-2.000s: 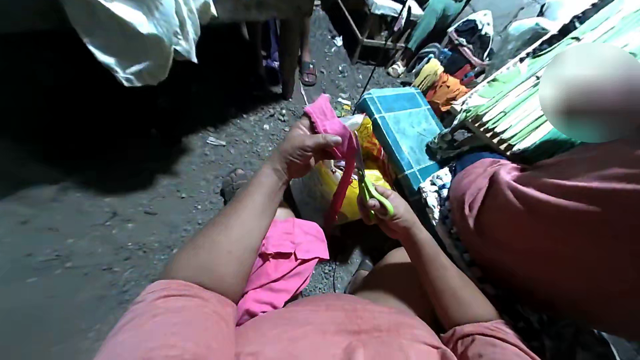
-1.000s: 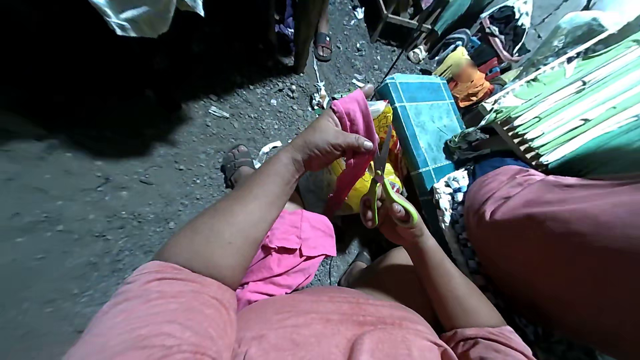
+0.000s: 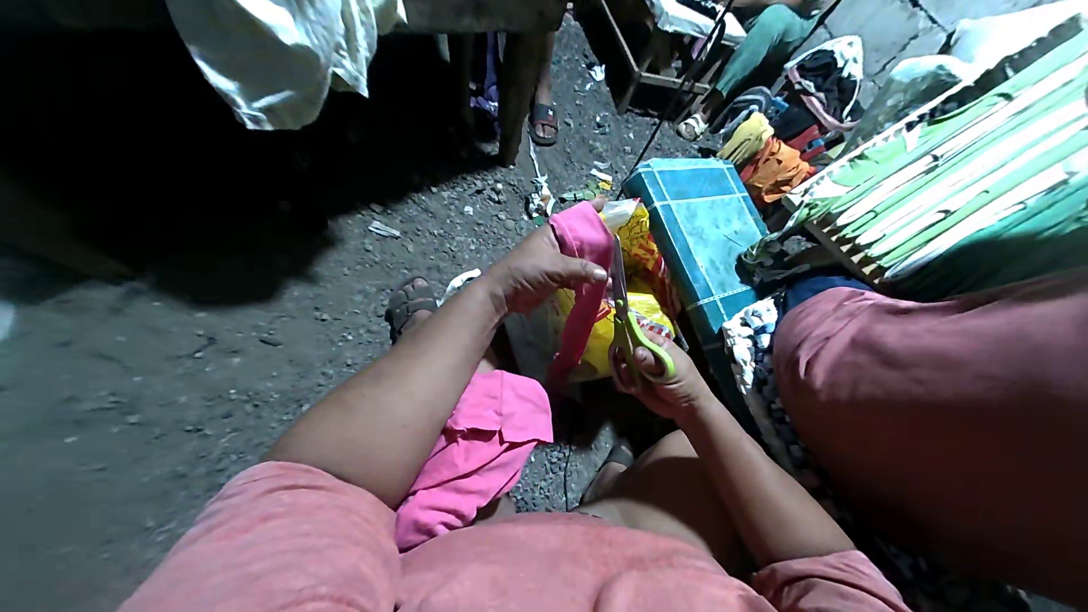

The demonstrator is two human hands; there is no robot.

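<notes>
My left hand [image 3: 544, 274] grips a strip of pink fabric [image 3: 583, 234], which loops over the fingers and hangs down below the thumb. In my right hand [image 3: 665, 381] is a pair of scissors with yellow-green handles [image 3: 633, 336]. Their blades point up and away from me and lie along the right edge of the fabric; whether they touch it I cannot tell. A larger pink cloth [image 3: 489, 442] drapes over my left leg. Behind the strip stands a yellow printed plastic bag [image 3: 633, 246], partly hidden by my hands and the fabric.
A box or bench covered in blue-green checked material [image 3: 701, 225] stands right of the bag. A person in a reddish garment [image 3: 926, 408] is close on my right, near green and white slats [image 3: 977, 170]. White cloth [image 3: 280, 59] hangs from a wooden table at upper left. Clothes [image 3: 775, 166] lie farther back.
The scissors' blades, plainly apart one second ago, now look nearly together. Both hands keep hold of the fabric and the scissors.
</notes>
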